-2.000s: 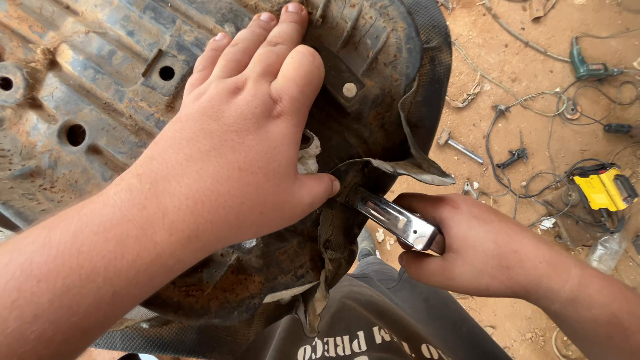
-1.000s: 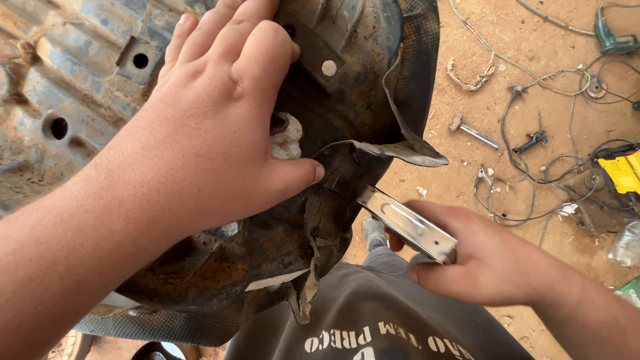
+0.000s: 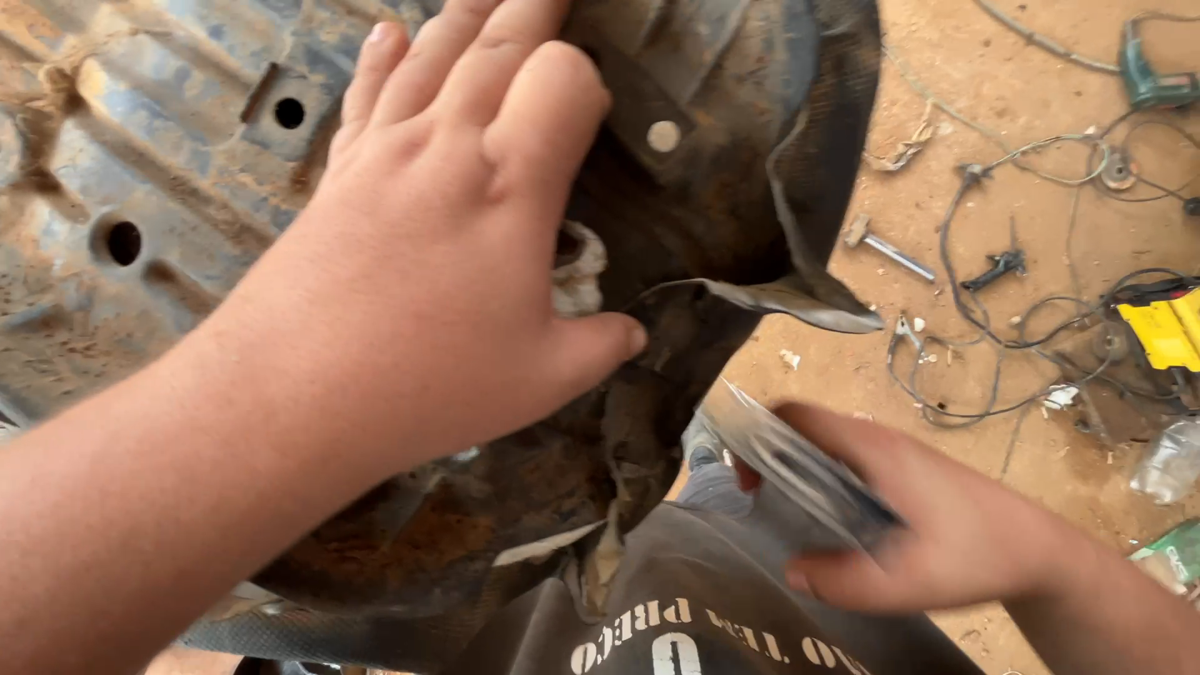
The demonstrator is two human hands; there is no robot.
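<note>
My left hand (image 3: 431, 216) lies with spread fingers on a rusty, ribbed sheet-metal panel (image 3: 187, 178), its thumb near a ragged torn edge. My right hand (image 3: 919, 516) is closed around a shiny metal hand tool (image 3: 797, 469), blurred by motion, whose exact kind I cannot tell. The tool is apart from the panel, below and right of a curled, torn metal strip (image 3: 816, 305). A whitish lump (image 3: 579, 270) shows beside my left thumb, partly hidden by the hand. Textured black material (image 3: 848, 141) runs along the panel's outer edge.
On the dirt floor at the right lie a hammer (image 3: 895, 253), a green power tool (image 3: 1158, 80), tangled cables (image 3: 956, 272), a clamp (image 3: 905, 330), a yellow-and-black machine (image 3: 1162, 328) and a clear plastic bottle (image 3: 1172, 464). A dark printed garment (image 3: 750, 600) covers my lap.
My right hand has drawn the metal tool away from the torn edge, down and to the right. My left hand remains on the panel.
</note>
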